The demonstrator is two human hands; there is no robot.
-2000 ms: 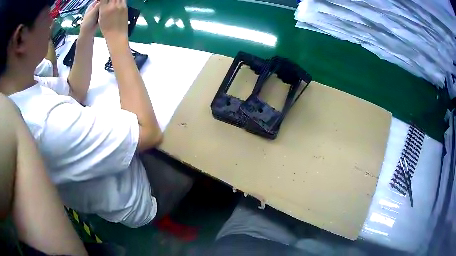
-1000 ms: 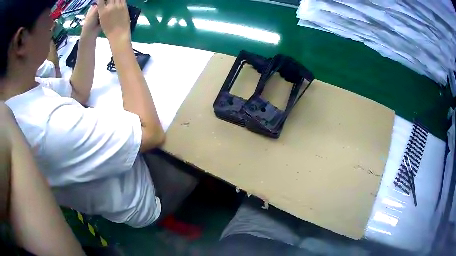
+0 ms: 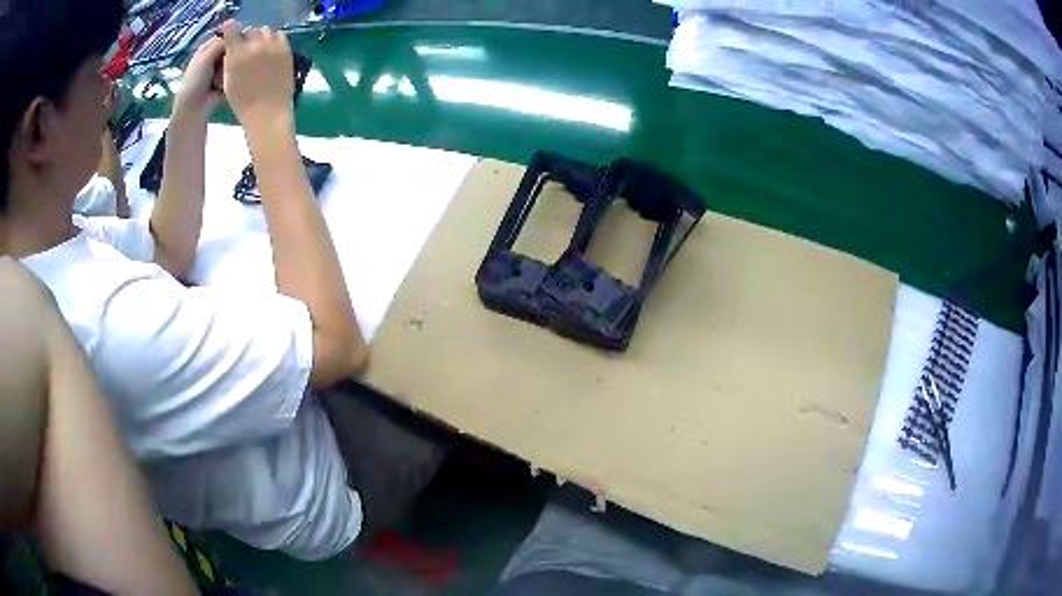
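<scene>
Two overlapping clusters of black frames (image 3: 571, 285) lie on the tan cardboard sheet (image 3: 722, 431), towards its far left part. The right cluster leans over the left one, and cardboard shows through their openings. Neither of my hands is in view. A bare arm (image 3: 99, 466) shows at the lower left edge, with its hand out of the picture; I cannot tell whose it is.
A person in a white shirt (image 3: 198, 361) sits at left, holding a dark part (image 3: 301, 72). Small dark parts (image 3: 946, 378) lie in rows at right, with a thin dark tool (image 3: 939, 431) across them. Piled white sheets (image 3: 862, 87) stand at back right. A red item (image 3: 408, 559) is below.
The view has shifted slightly, so the bench and frames appear lower and a little to the left. The black frames have not moved on the cardboard.
</scene>
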